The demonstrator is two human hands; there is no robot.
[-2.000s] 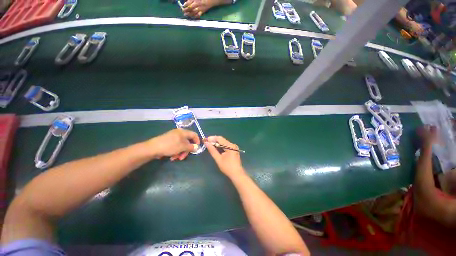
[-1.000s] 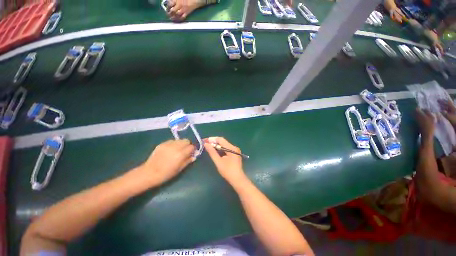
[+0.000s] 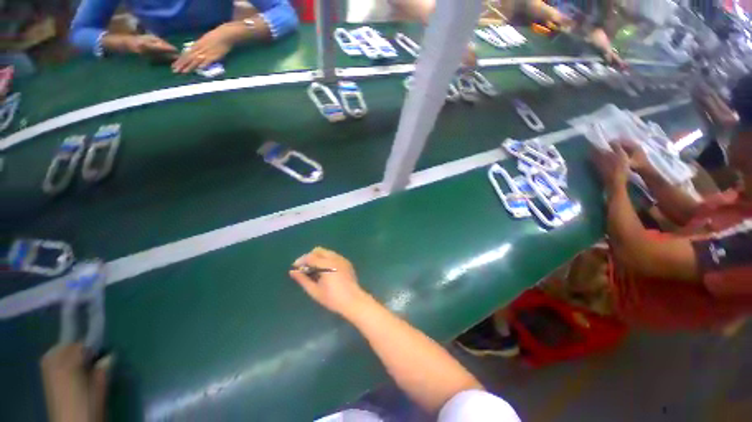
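My left hand (image 3: 72,381), blurred, is at the bottom left with its fingers on the lower end of a silver-white oval loop (image 3: 95,317). This loop has a blue patch at its top end, which overlaps the pale rail. My right hand (image 3: 330,284) is above the green bench, closed on a thin dark tool (image 3: 320,270), partly hidden by the fingers. Another oval loop (image 3: 293,162) lies on the green belt beyond the rail.
Overlapping loops (image 3: 536,185) are piled on the bench at right. A slanting grey post (image 3: 420,107) stands at the pale rail (image 3: 239,235). A worker at right handles a whitish clear sheet (image 3: 643,144). Hands and blue sleeves are across the line. Several more loops lie on the belt.
The view has swung right. My left hand has left the loop in front and moved to the left one. A loop now lies beyond the rail. My right hand keeps the tool.
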